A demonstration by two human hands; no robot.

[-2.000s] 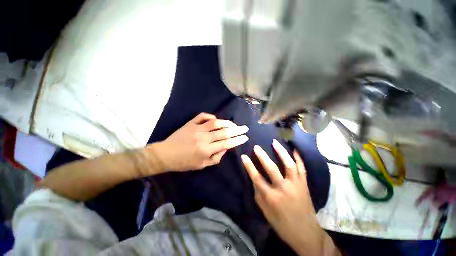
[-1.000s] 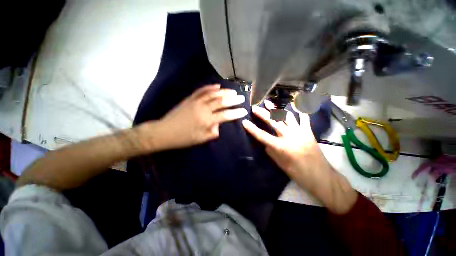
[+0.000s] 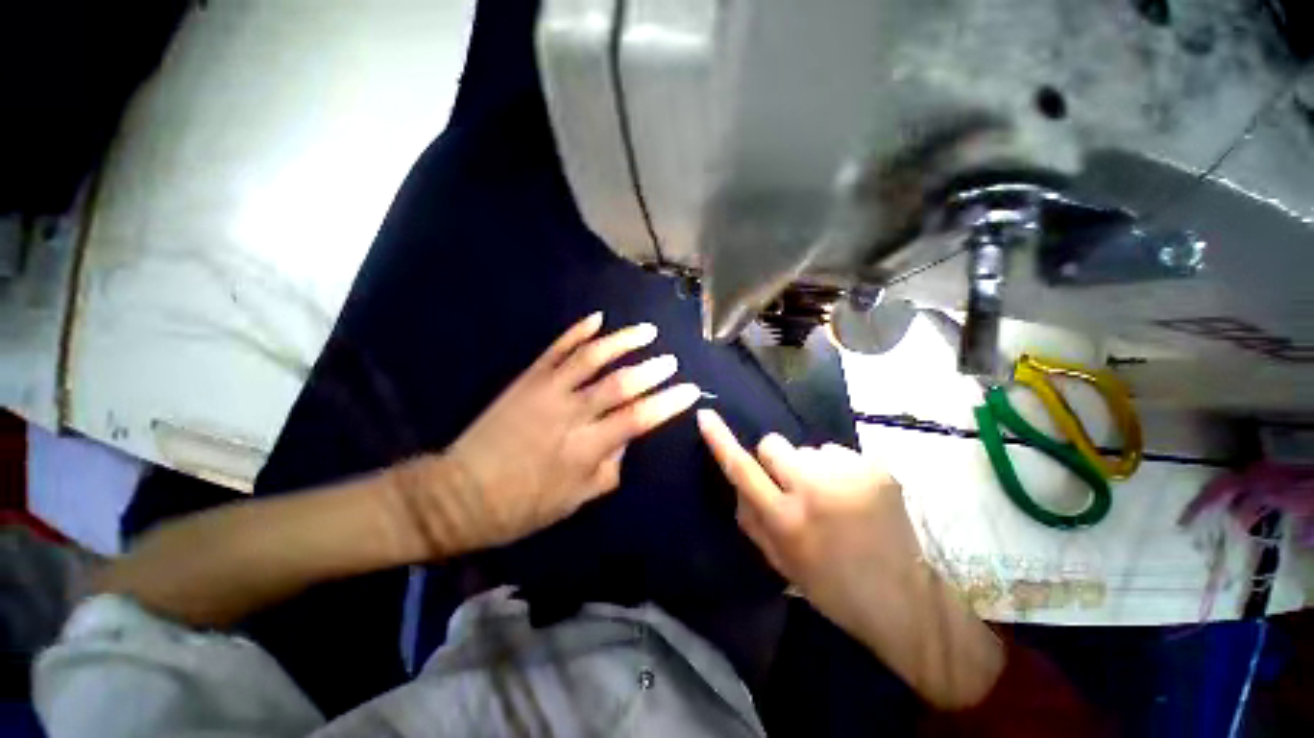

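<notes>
A dark navy cloth panel (image 3: 432,274) lies on the white table, runs under the sewing machine head (image 3: 807,130) and hangs over the front edge toward the lap. My left hand (image 3: 555,433) lies flat on the cloth left of the needle area, fingers slightly spread. My right hand (image 3: 821,519) is on the cloth at the right, index finger extended toward a small pale mark, other fingers curled. Both hands are bare and in front of the presser foot area, which is partly hidden by the machine head. I cannot tell whether the right fingers pinch any cloth.
Scissors with a green and a yellow handle loop (image 3: 1045,459) lie on the white table (image 3: 1009,555) right of the needle, blades partly hidden by the machine. A pink thread tuft (image 3: 1257,495) is at the far right. A dark seam line crosses the table's right side.
The cloth has advanced toward the table's back. Both hands have drawn back toward me from the needle; the right fingers, earlier spread, are now mostly curled. The camera view has shifted.
</notes>
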